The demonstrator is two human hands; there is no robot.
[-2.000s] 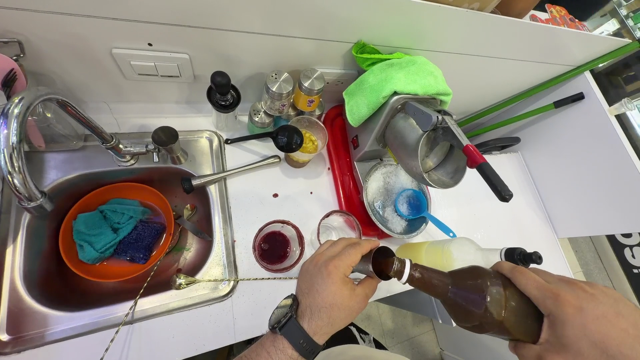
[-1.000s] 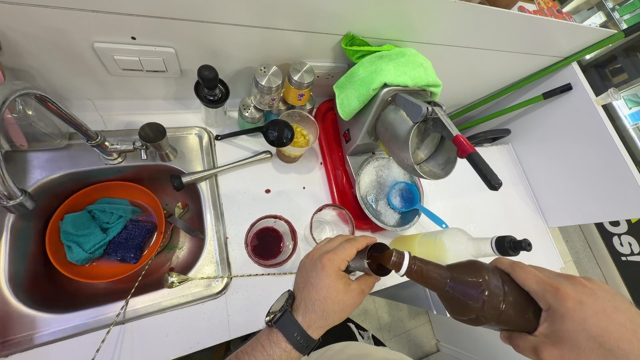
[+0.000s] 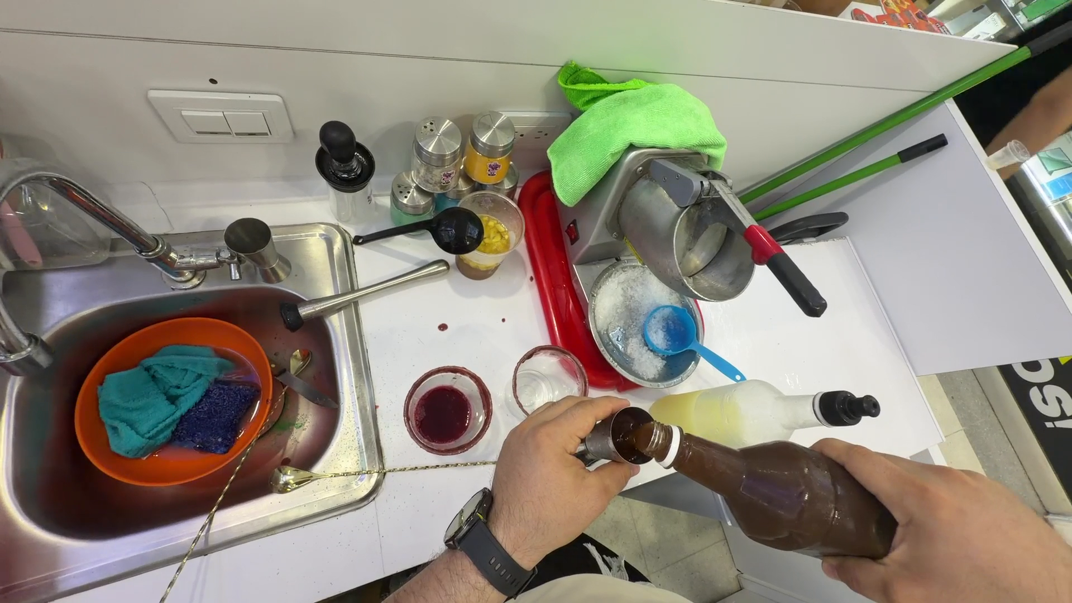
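My left hand (image 3: 557, 477), with a watch on its wrist, holds a metal jigger (image 3: 615, 437) between thumb and fingers. The base of a brown bottle (image 3: 796, 494) is gripped by my right hand (image 3: 946, 511). Tilted left, the bottle has its white-ringed mouth at the jigger's rim, with dark liquid visible there. Just beyond the left hand stand a rimmed glass with dark red liquid (image 3: 446, 412) and a second rimmed glass (image 3: 544, 378), partly hidden by that hand. Behind the brown bottle is a bottle of pale yellow liquid (image 3: 720, 412) with a black pourer.
An ice crusher (image 3: 607, 201) stands on a red tray (image 3: 544, 251), over a metal bowl of crushed ice (image 3: 624, 314) with a blue scoop (image 3: 670, 331). A muddler (image 3: 377, 293) and bar spoon (image 3: 402, 471) cross the edge of the sink (image 3: 364, 402). Several shakers (image 3: 437, 155) line the wall.
Both hands keep the jigger and brown bottle together, mouth at rim, as in the earlier frames. No object on the counter has plainly moved.
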